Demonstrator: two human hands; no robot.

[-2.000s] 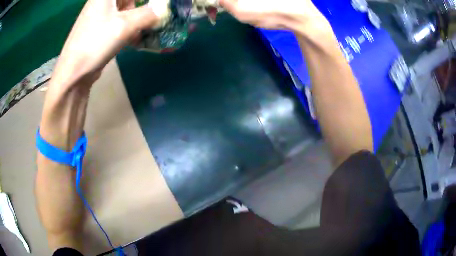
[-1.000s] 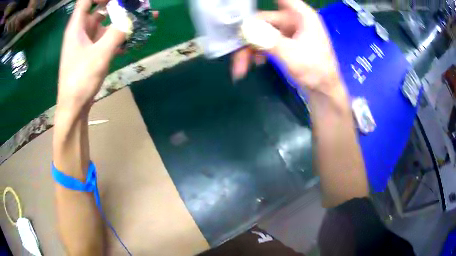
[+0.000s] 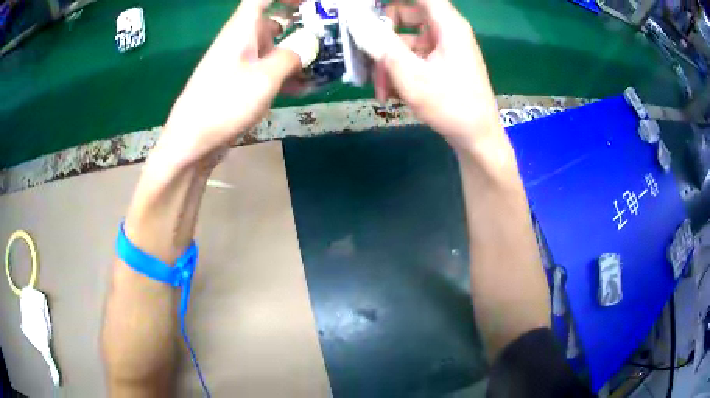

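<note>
My left hand (image 3: 272, 70), with off-white wraps on its fingers, grips a dark wired subassembly (image 3: 325, 56) with small parts on it. My right hand (image 3: 420, 70) holds a white housing shell (image 3: 355, 56) against the right side of the subassembly. Both hands are together at the top of the picture, over the green belt, and some fingertips are cut off by the edge. The details between the fingers are blurred, and I cannot tell how far the shell and the subassembly are joined.
A white unit (image 3: 130, 29) lies on the green belt (image 3: 187, 54). A blue sheet (image 3: 576, 202) with shells (image 3: 610, 280) is at the right. A yellow ring (image 3: 21, 263) with a white tag (image 3: 35, 317) and a thin pale strip (image 3: 220, 183) lie on the cardboard (image 3: 249, 272).
The shell and the subassembly, held apart a second ago, are now together between my hands. The view has shifted, and more of the belt and blue sheet shows.
</note>
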